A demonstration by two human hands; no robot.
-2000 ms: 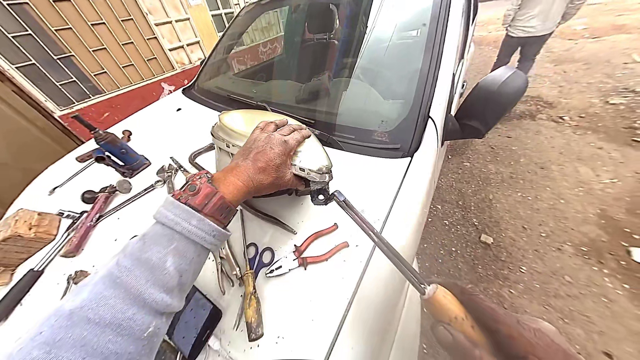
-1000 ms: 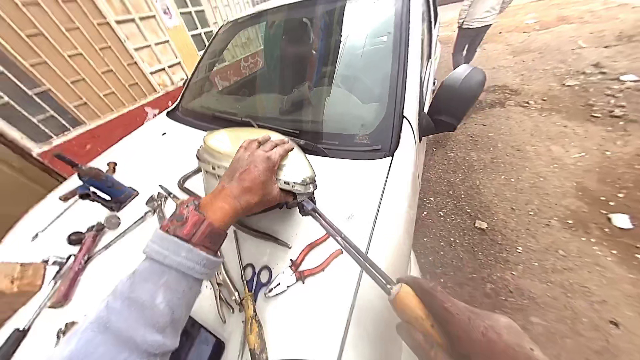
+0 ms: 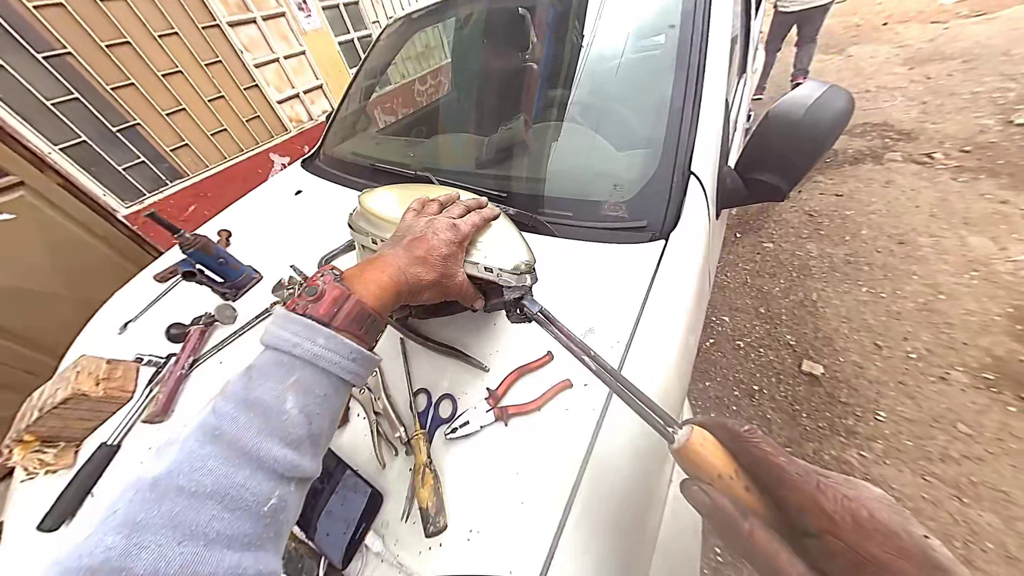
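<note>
A yellowed headlight assembly rests on the white car hood. My left hand presses on its lens from above, the thumb at its lower edge. My right hand grips the wooden handle of a long double-shafted metal tool, whose tip touches the dark, rough bracket at the headlight's corner. The tool's exact kind is unclear. Below the headlight lie red-handled pliers, blue-handled scissors, a screwdriver with a worn yellow handle and locking pliers.
A blue bottle jack, a red-handled tool, a ratchet-like bar with a black grip and a wood block lie at left. A phone is near my sleeve. The windshield and side mirror stand beyond; a person is at upper right.
The view has shifted somewhat. My left hand stays on the headlight, and my right hand keeps the tool's tip at the same bracket corner.
</note>
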